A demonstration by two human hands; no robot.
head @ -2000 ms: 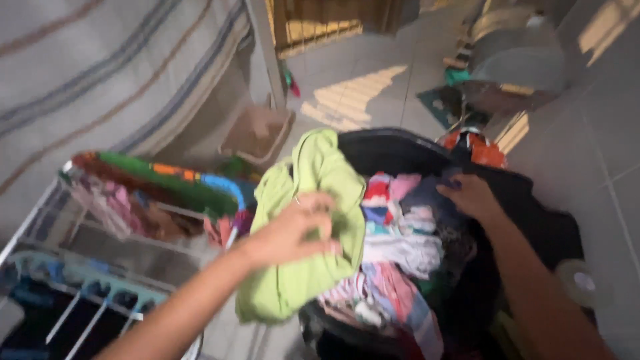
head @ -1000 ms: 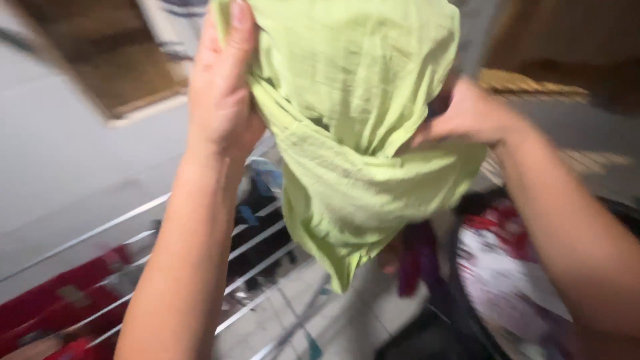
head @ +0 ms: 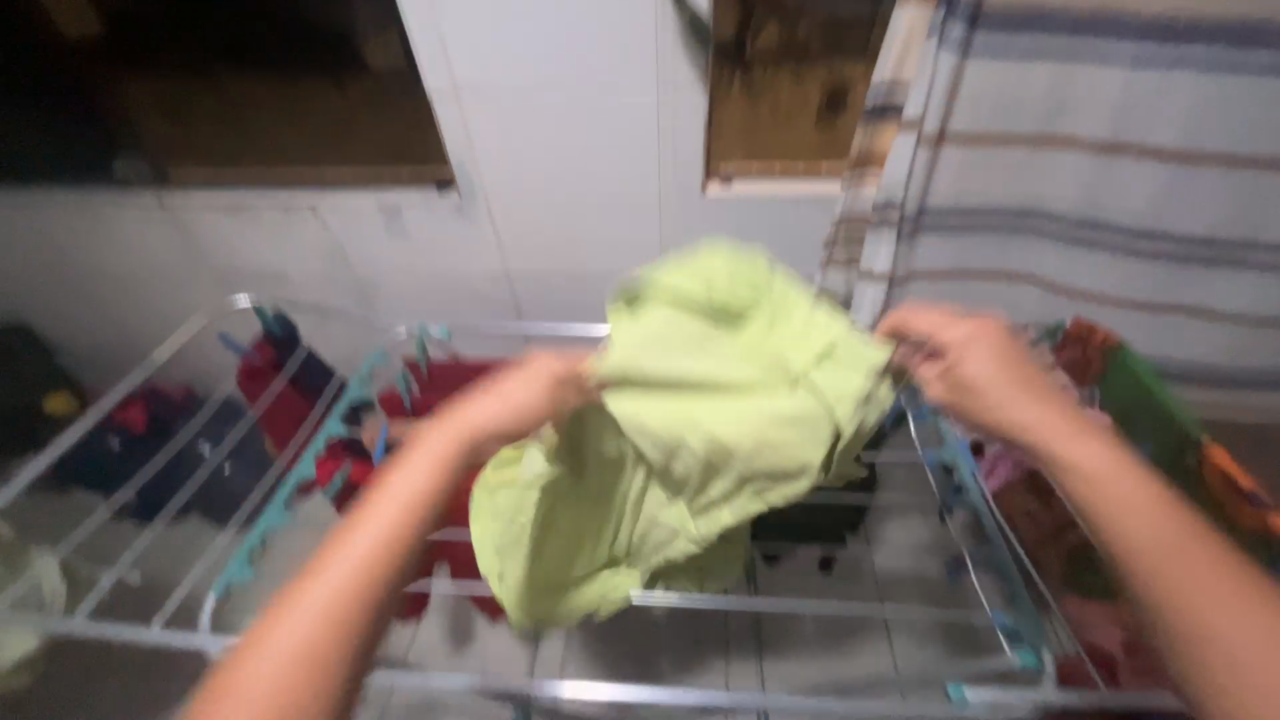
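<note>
A crumpled light green cloth garment [head: 700,430] hangs in the air between my two hands, blurred by motion. My left hand [head: 535,395] grips its left edge. On the other side, my right hand [head: 950,360] pinches the garment's right corner. Below it spreads a metal drying rack [head: 760,603] with teal plastic parts. Whether the cloth touches the rack's bars cannot be told.
Red cloth [head: 450,380] and dark clothes [head: 190,450] hang on the rack at the left. Green and orange fabric [head: 1150,400] hangs at the right. A striped cloth [head: 1100,180] hangs at the upper right, near a tiled wall [head: 570,130].
The green garment, over the black tub of clothes two seconds ago, is now held over the drying rack. My right hand has come from the tub to the garment. The view has swung to the rack.
</note>
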